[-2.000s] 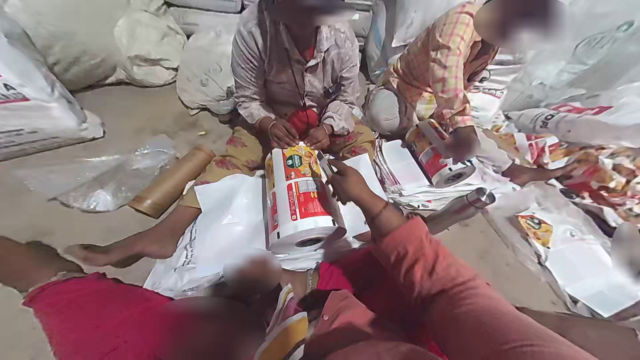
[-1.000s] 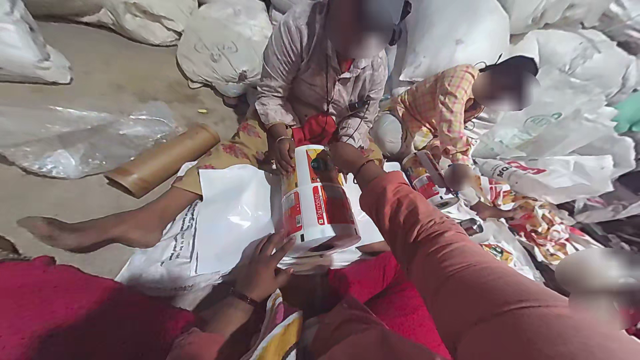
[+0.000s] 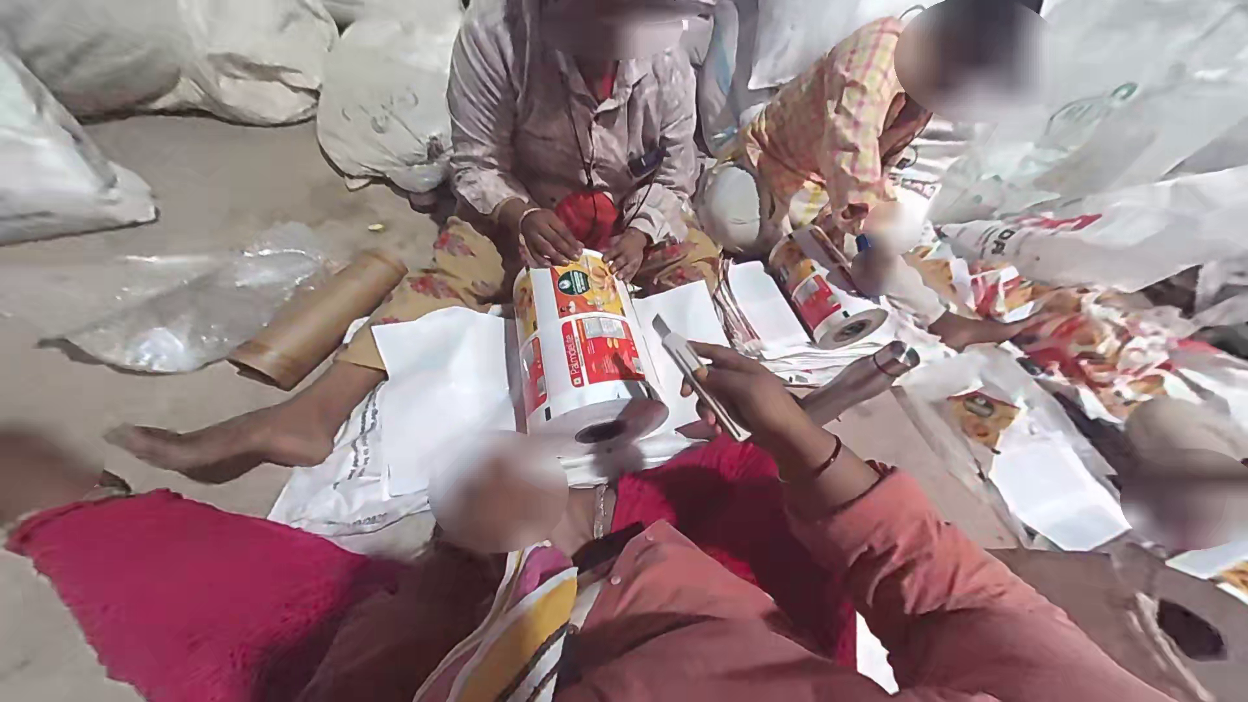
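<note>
A roll of printed plastic packaging film (image 3: pixel 590 361) lies on white sheets between me and a person seated opposite, whose hands rest on its far end. To the right of the roll, my right hand (image 3: pixel 746 390) holds a slim metallic utility knife (image 3: pixel 694 369), tilted with its upper end toward the roll. The knife does not touch the film. A blurred skin-toned shape (image 3: pixel 497 492) sits at the roll's near left; whether it is my left hand cannot be told, and no fingers show there.
A brown cardboard tube (image 3: pixel 317 317) and clear plastic film (image 3: pixel 195 302) lie at left. At right are a second printed roll (image 3: pixel 824 292) beside another seated person, a shiny cylinder (image 3: pixel 863 378) and scattered printed film (image 3: pixel 1092 341). Stuffed white sacks (image 3: pixel 385 107) stand behind.
My right hand has moved back from the roll's far end to its right side. My left hand, seen against the roll's near left a second ago, no longer shows plainly there.
</note>
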